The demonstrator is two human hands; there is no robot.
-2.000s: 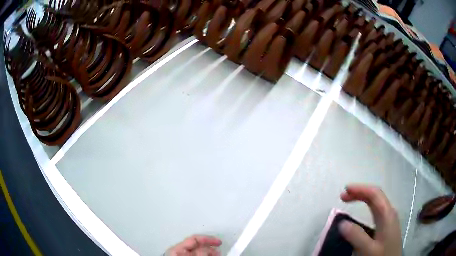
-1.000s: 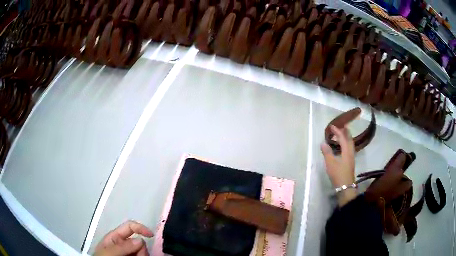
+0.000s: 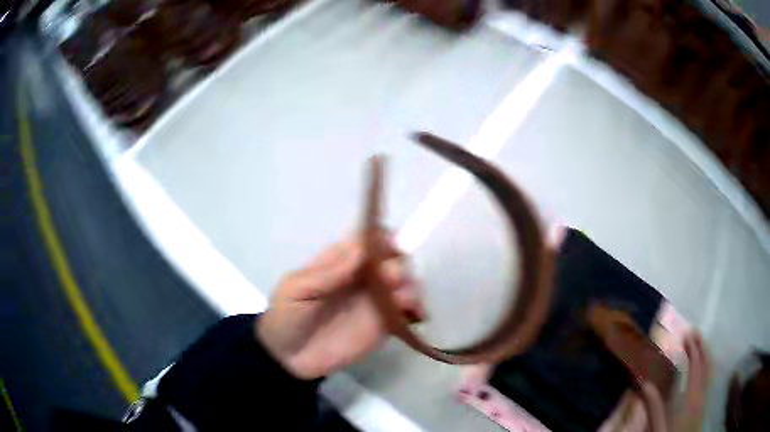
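My left hand (image 3: 338,304) grips one arm of a brown C-shaped headband (image 3: 534,278) and holds it up over the table, its open side towards the upper left. My right hand (image 3: 671,396) is blurred and partly cut off at the lower right. Its fingers are around the near end of the brown applicator box (image 3: 629,337). The box lies over a black pad (image 3: 574,337), with its roller end near the pad's middle. Pink backing (image 3: 507,412) shows at the pad's edges. The headband overlaps the pad's left corner in view.
A pale table (image 3: 253,152) has white strips (image 3: 515,110) and a white edge (image 3: 198,245). Blurred rows of brown headbands (image 3: 675,93) stand along its far and left sides. Dark bands (image 3: 750,392) lie at the lower right. Dark floor with a yellow line (image 3: 63,261) is at left.
The view has swung left. A headband is now in my left hand, which was empty. My right hand has moved from a headband beyond the pad back to the applicator box.
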